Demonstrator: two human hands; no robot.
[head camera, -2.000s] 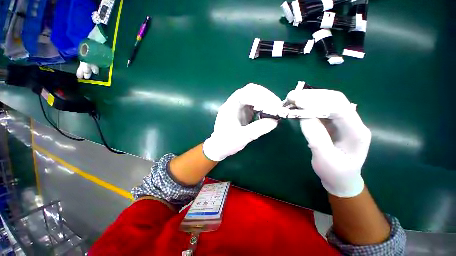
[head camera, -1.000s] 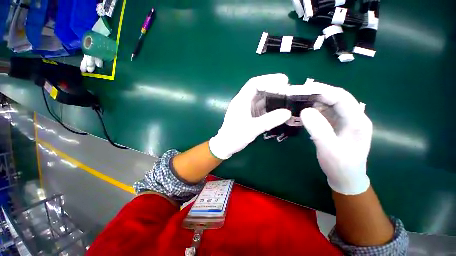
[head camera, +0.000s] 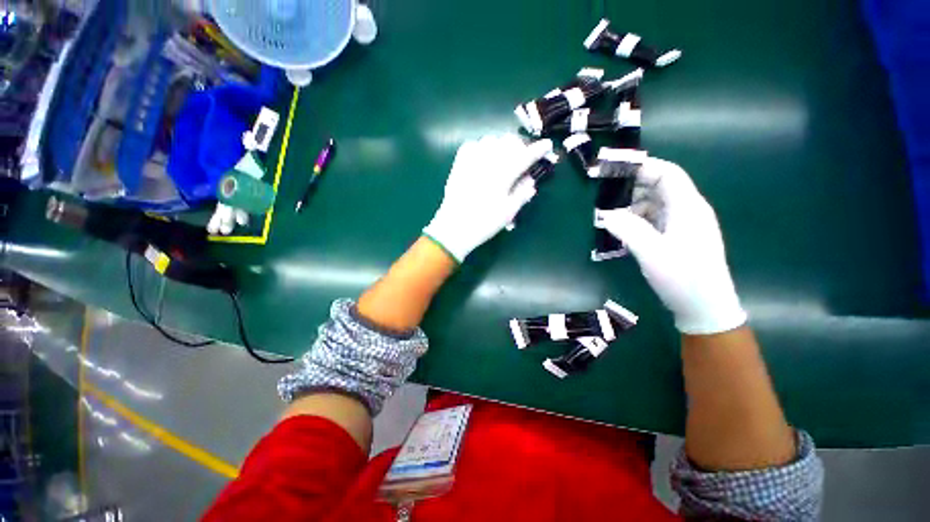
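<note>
My right hand (head camera: 678, 240), in a white glove, holds a short black wire harness (head camera: 615, 192) between thumb and fingers, its white end connectors pointing up and down. My left hand (head camera: 484, 194), also gloved, has its fingers on another black harness (head camera: 540, 166), which it partly covers. Several like harnesses lie in a loose group (head camera: 563, 103) just beyond my hands, and one lies apart (head camera: 628, 46) at the far side. A few harnesses (head camera: 579, 326) lie overlapping near the bench's front edge.
A pen (head camera: 317, 175) lies left on the green mat. A pale green roll (head camera: 246, 191), blue bins (head camera: 153, 112) and a round fan (head camera: 289, 25) are at the upper left. A black corded tool (head camera: 168, 248) lies at the left edge. Blue material (head camera: 908, 122) is at the far right.
My hands have moved apart, the left onto a harness by the far group, the right holding one upright. Harnesses now show near the front edge. The view has shifted; the fan has come in.
</note>
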